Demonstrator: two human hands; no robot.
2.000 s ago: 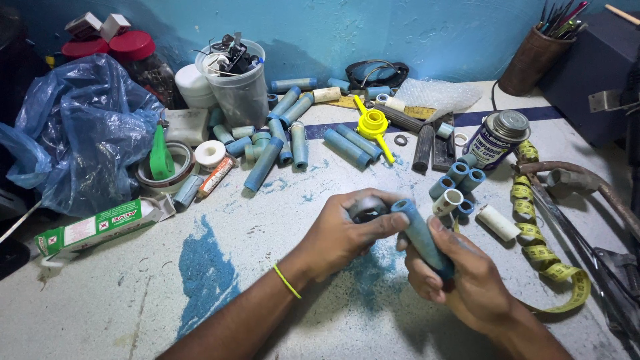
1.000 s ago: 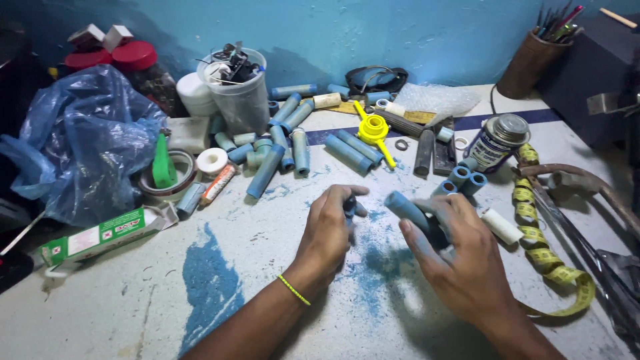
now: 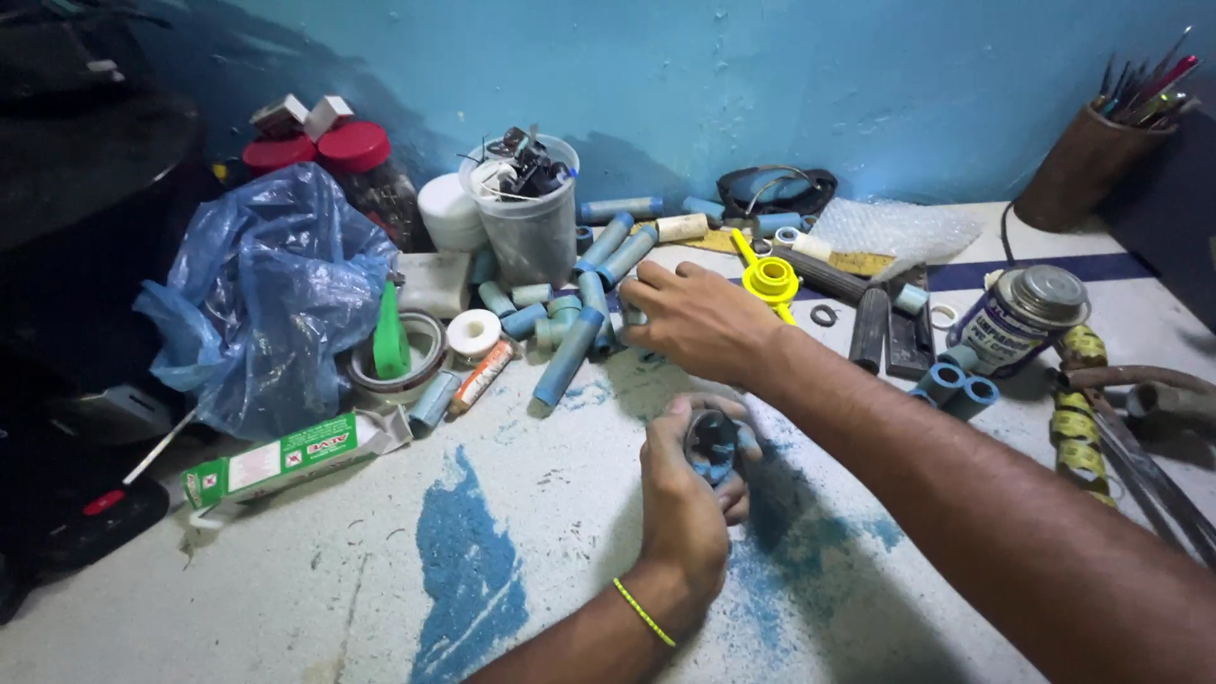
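My left hand (image 3: 698, 475), with a yellow bracelet at the wrist, holds a short dark cylindrical tool (image 3: 712, 442) with blue dust in it. My right hand (image 3: 698, 318) reaches over to the pile of blue plastic pipe pieces (image 3: 570, 356); its fingertips are at the right side of the pile, and whether they grip a piece is hard to see. A yellow plastic fitting with two arms (image 3: 769, 278) lies just beyond my right wrist. Several blue pipe pieces stand upright (image 3: 971, 397) to the right, partly behind my right forearm.
A PVC cleaner can (image 3: 1016, 323) and coiled yellow measuring tape (image 3: 1078, 427) are at right. A plastic tub of small parts (image 3: 527, 228) stands behind the pile. A blue plastic bag (image 3: 275, 294), tape roll (image 3: 432, 356) and green-white box (image 3: 294, 461) lie at left. Blue dust marks the tabletop.
My right hand has left the blue pipe piece it held at the right and moved up and left to the pile. My left hand still holds the dark tool.
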